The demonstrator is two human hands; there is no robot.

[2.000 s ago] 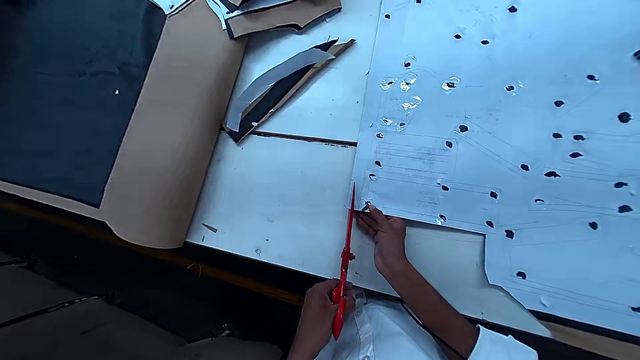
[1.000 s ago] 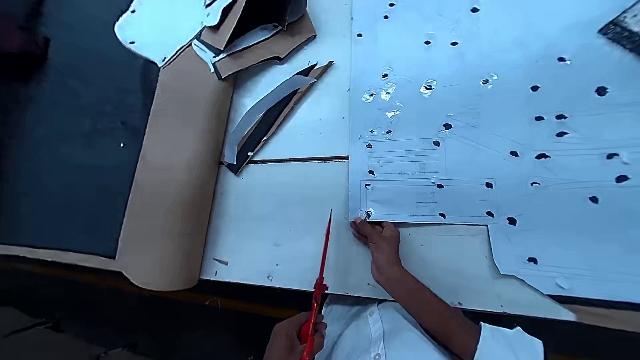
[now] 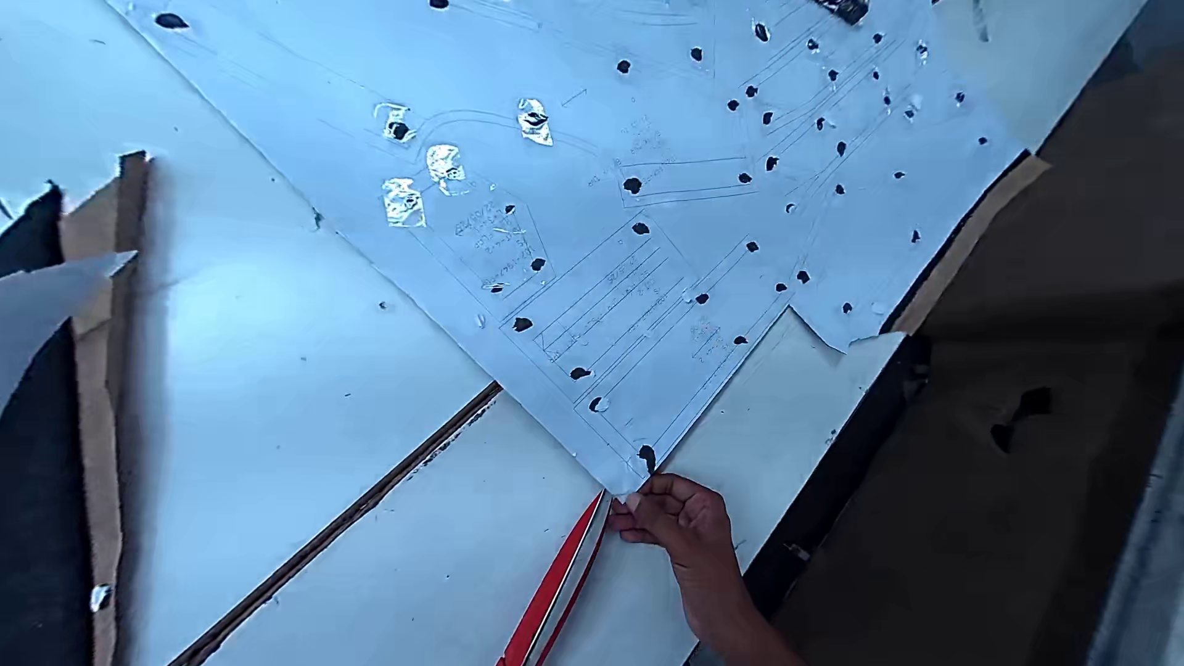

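A large white paper pattern sheet (image 3: 573, 222), with drawn lines, dark holes and shiny tape patches, lies on the pale table (image 3: 370, 546). My right hand (image 3: 680, 527) pinches its lower corner between thumb and fingers, beside a dark hole. Red-bladed scissors (image 3: 555, 587) reach up from the bottom edge, their blades slightly parted and their tips at that corner, close to my right fingertips. The scissors' handles and my left hand are out of view. Whether the blades have paper between them cannot be told.
Cut pieces of brown paper and dark material (image 3: 97, 370) lie at the left. A dark seam (image 3: 361, 504) runs diagonally across the tabletop. Beyond the table edge at the right is a dark brown area (image 3: 999, 388); a brown strip (image 3: 962, 245) shows beneath the sheet's right side.
The scissors stood apart from the sheet one second ago; now their tips are at its corner, with the blades parted. My right hand still holds the corner. The view has turned and come closer.
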